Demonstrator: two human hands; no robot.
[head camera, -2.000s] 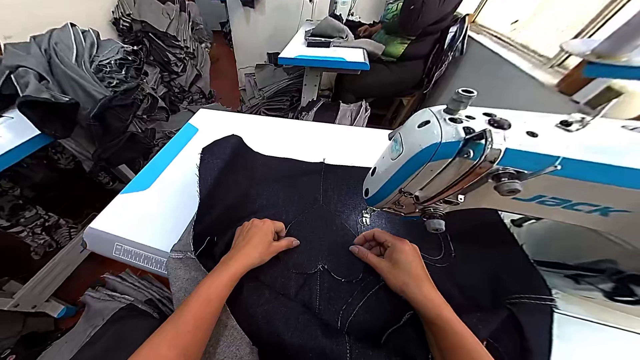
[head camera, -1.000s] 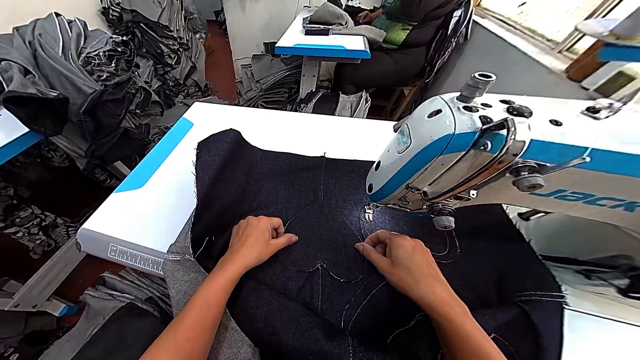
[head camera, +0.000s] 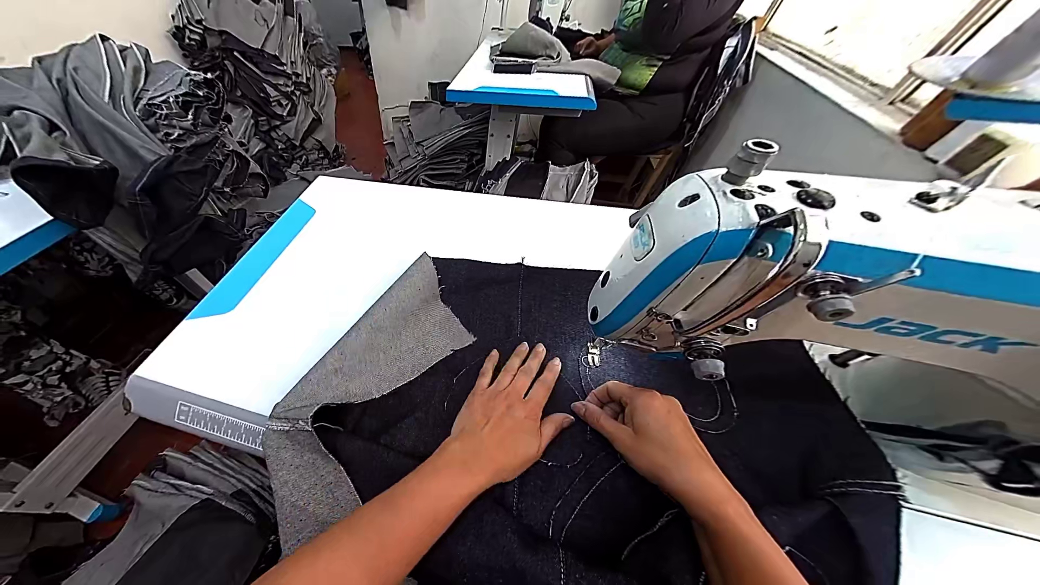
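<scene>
A dark denim garment piece (head camera: 479, 292) with light stitch lines lies over the sewing table. Its left edge is folded over, so the paler grey underside (head camera: 398, 333) faces up. My left hand (head camera: 508, 418) rests flat on the denim with fingers spread, left of the presser foot (head camera: 593, 354). Just below the foot, my right hand (head camera: 642, 426) has thumb and forefinger together at the cloth; whether they pinch fabric or thread cannot be told. The white and blue Jack sewing machine head (head camera: 691, 252) stands over the cloth at right. Its foot is at the denim.
The white table (head camera: 357, 236) has a blue edge strip and a printed ruler. Heaps of grey and black fabric (head camera: 187, 162) lie at left, with more cloth at lower left. Beyond, a person (head camera: 650, 73) sits at another white table (head camera: 528, 89) bearing grey cloth.
My left hand has moved right, nearer my right hand, and its fingers have spread flat. The denim's upper left part, earlier lying dark side up, is now folded over.
</scene>
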